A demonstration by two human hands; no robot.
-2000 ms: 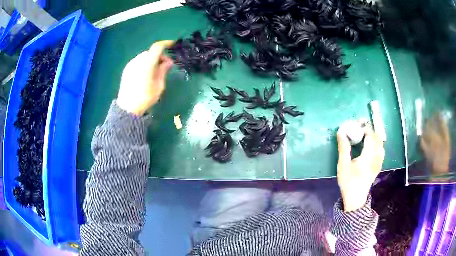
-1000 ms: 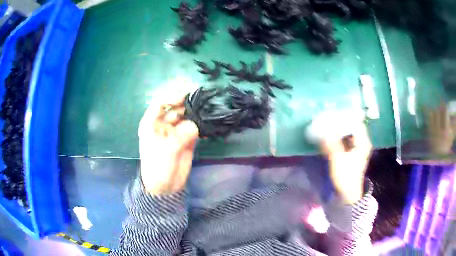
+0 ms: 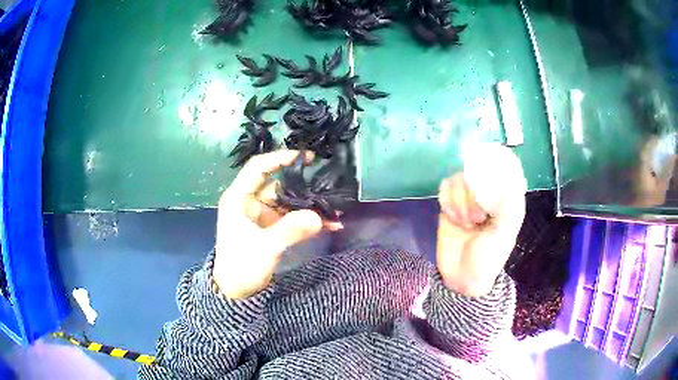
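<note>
My left hand (image 3: 260, 223) holds a black spiky piece (image 3: 306, 191) between thumb and fingers at the table's near edge. My right hand (image 3: 479, 215) is closed at the right; a washed-out white blob, which looks like the glue bottle (image 3: 491, 169), shows at its top. A near group of black spiky pieces (image 3: 316, 122) lies on the green table (image 3: 416, 119), just beyond my left hand. Several thinner pieces (image 3: 323, 70) lie behind the group.
The far pile of black parts (image 3: 342, 16) is cut by the top edge. A white strip (image 3: 510, 113) lies at the right. The blue bin (image 3: 30, 171) stands at the left. Ribbed purple crates (image 3: 609, 282) stand below right. Yellow-black tape (image 3: 108, 350) marks the floor.
My left hand has come from the far parts to the near edge, now with a piece in it. My right hand has moved nearer the body. The view has shifted, so the table appears higher.
</note>
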